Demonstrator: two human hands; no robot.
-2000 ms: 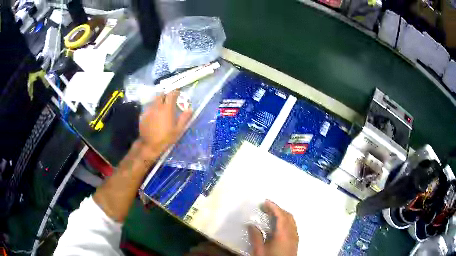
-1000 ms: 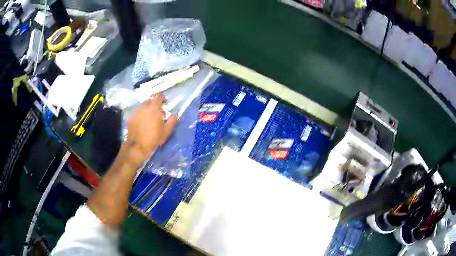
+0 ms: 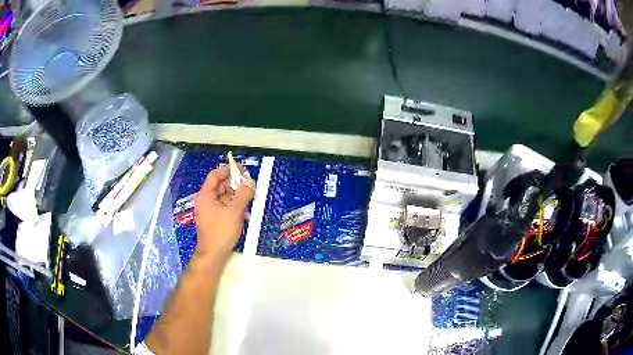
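Observation:
My left hand [image 3: 223, 206] is raised over the blue printed mat [image 3: 305, 215]. Its fingers pinch a small pale yellow-white stick [image 3: 236, 168], which points up and away from me. The white work pad [image 3: 319, 305] lies below and to the right of the hand, with nothing on it. The black electric screwdriver [image 3: 472, 253] hangs at a slant over the pad's right edge, nose down. My right hand is not in view.
A grey-white screw feeder [image 3: 425, 173] stands behind the pad. Open camera housings [image 3: 531, 229] with wires lie at right. A clear bag of small parts [image 3: 116, 135], slim white tubes [image 3: 128, 186] and a yellow cutter [image 3: 60, 265] are at left. A fan [image 3: 66, 52] stands back left.
My left hand has come away from the plastic bag and tubes and now holds the stick over the mat. My right hand, earlier at the pad, has left the picture. The view has turned.

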